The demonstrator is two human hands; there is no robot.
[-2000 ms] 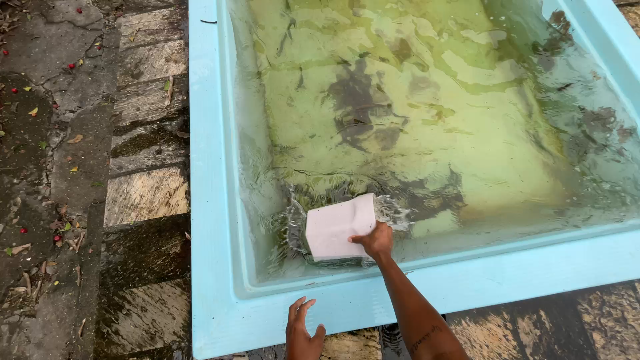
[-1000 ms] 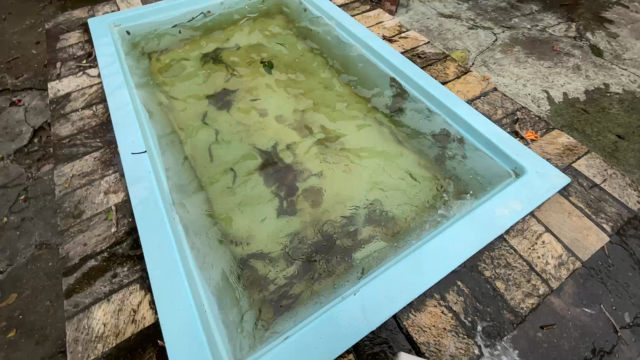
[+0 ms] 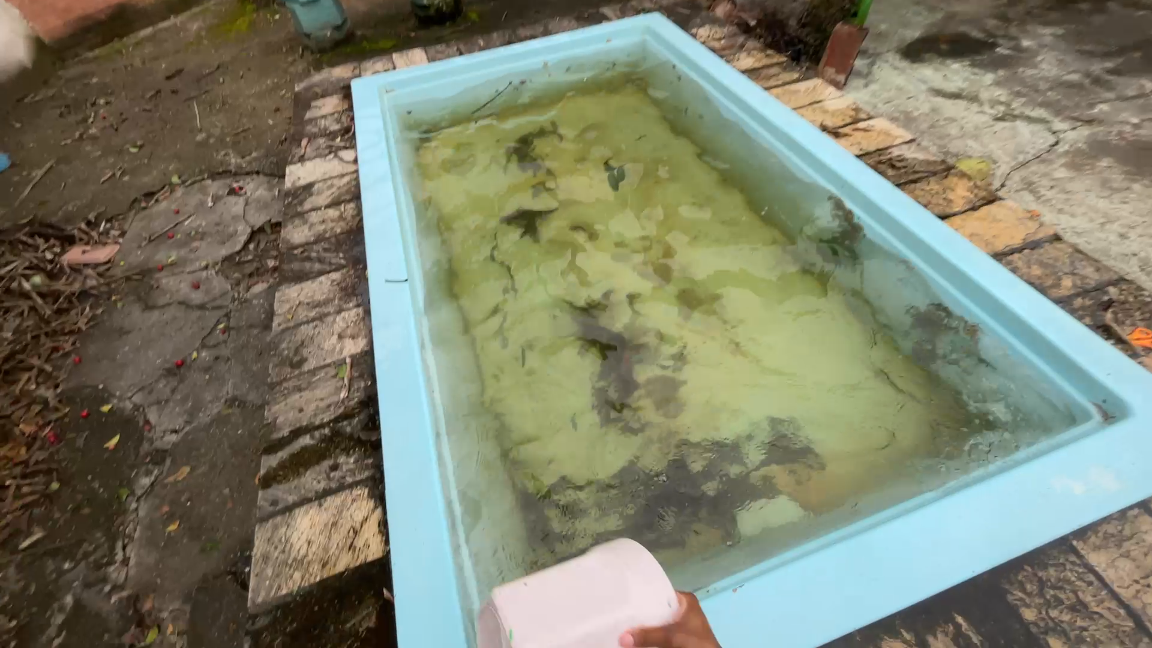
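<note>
My right hand [image 3: 675, 625] shows at the bottom edge, its thumb and fingers on a pale pinkish-white container [image 3: 585, 598]. The container lies tilted over the near left corner of a light blue rectangular pool [image 3: 387, 360]. Murky, greenish water [image 3: 747, 351] stands in the pool, with dark sediment patches [image 3: 666, 486] and a green leaf [image 3: 615, 175]. Whether the container touches the water is not plain. My left hand is out of view.
Stone pavers [image 3: 317, 540] border the pool. Cracked concrete with dry leaves and twigs [image 3: 40, 315] lies to the left. A greenish pot [image 3: 317, 20] stands beyond the far end. An orange object [image 3: 1139, 337] is at the right edge.
Two seconds ago the container was down in splashing water with my right hand on it, and my left hand was near the rim. One second ago neither hand showed. The view has shifted.
</note>
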